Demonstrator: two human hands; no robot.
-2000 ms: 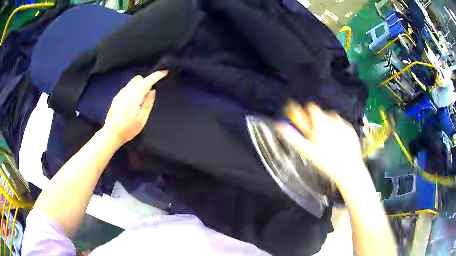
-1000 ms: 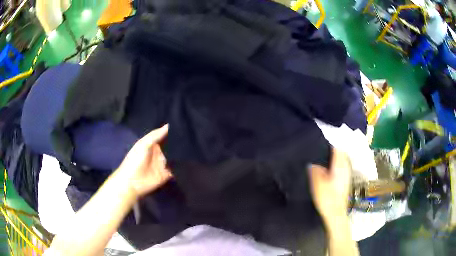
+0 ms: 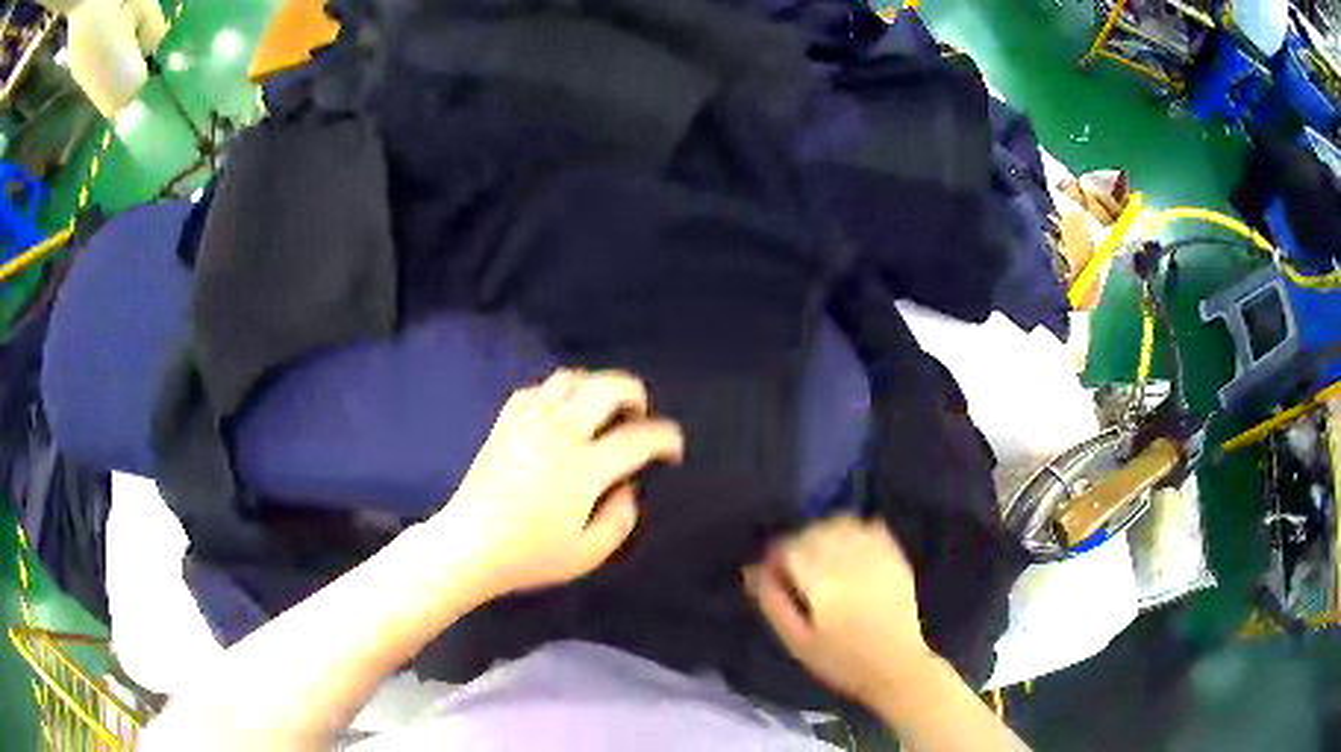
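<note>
A dark garment [image 3: 706, 338] lies heaped over the pressing form, with many folds. The smooth navy pad of the form [image 3: 368, 419] shows on the left and in a small patch right of centre. My left hand [image 3: 566, 478] is at the garment's middle, fingers bent, with thumb and forefinger apart. My right hand [image 3: 846, 602] is lower and to the right, its fingers curled on the dark cloth near the form's edge. The cloth under both palms is hidden. The steam iron [image 3: 1081, 507], with its wooden handle, is parked at the right, touched by neither hand.
White table cloth [image 3: 1015, 397] shows at the right and lower left. A yellow hose [image 3: 1213, 218] arches beyond the iron. A blue-grey stool [image 3: 1265, 338] stands on the green floor at the right. A yellow wire cart [image 3: 74, 691] is at the lower left.
The iron, in my right hand two seconds ago, now stands parked at the right. Since one second ago both hands have moved inward over the garment, and more of the navy pad shows.
</note>
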